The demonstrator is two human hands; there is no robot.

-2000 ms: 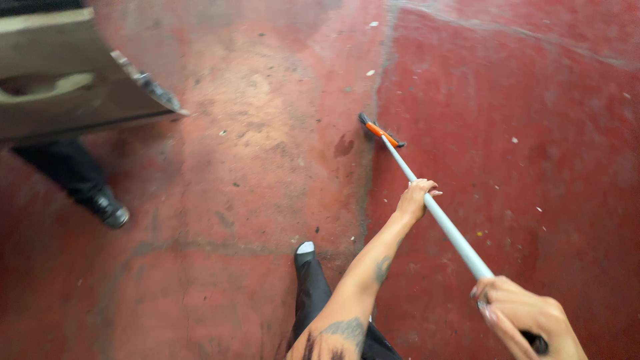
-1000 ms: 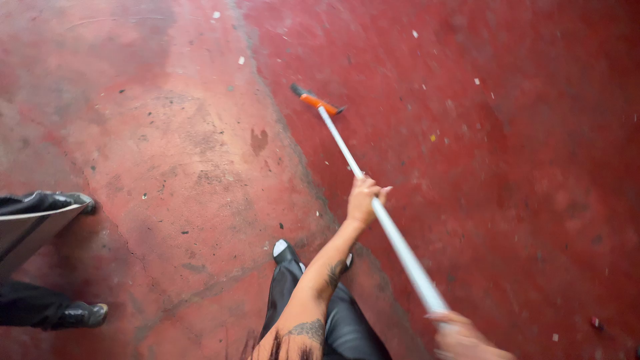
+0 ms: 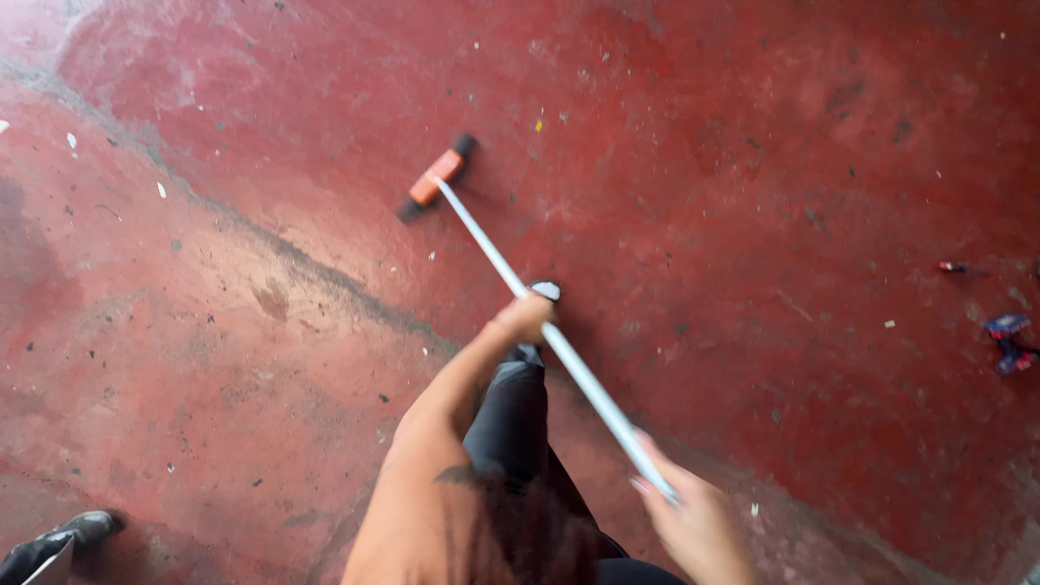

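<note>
A push broom with an orange and black head [image 3: 437, 177] is on the red floor, at upper centre. Its pale pole [image 3: 591, 388] slants down to the right across the view. Partway along the pole, my left hand [image 3: 526, 317] is closed around it, in front of my leg and shoe. My right hand [image 3: 681, 496] grips the pole near its lower end, with motion blur over the fingers.
Small bits of debris, among them a yellow scrap [image 3: 539, 126], lie scattered on the floor. At the right edge are a power drill [image 3: 1009, 344] and a small red tool [image 3: 952, 266]. Another person's shoe [image 3: 91, 526] shows at lower left.
The view has shifted a lot to the right; the drill now shows, and the vehicle door seen at upper left two seconds ago is out of view. Both hands have stayed on the pole.
</note>
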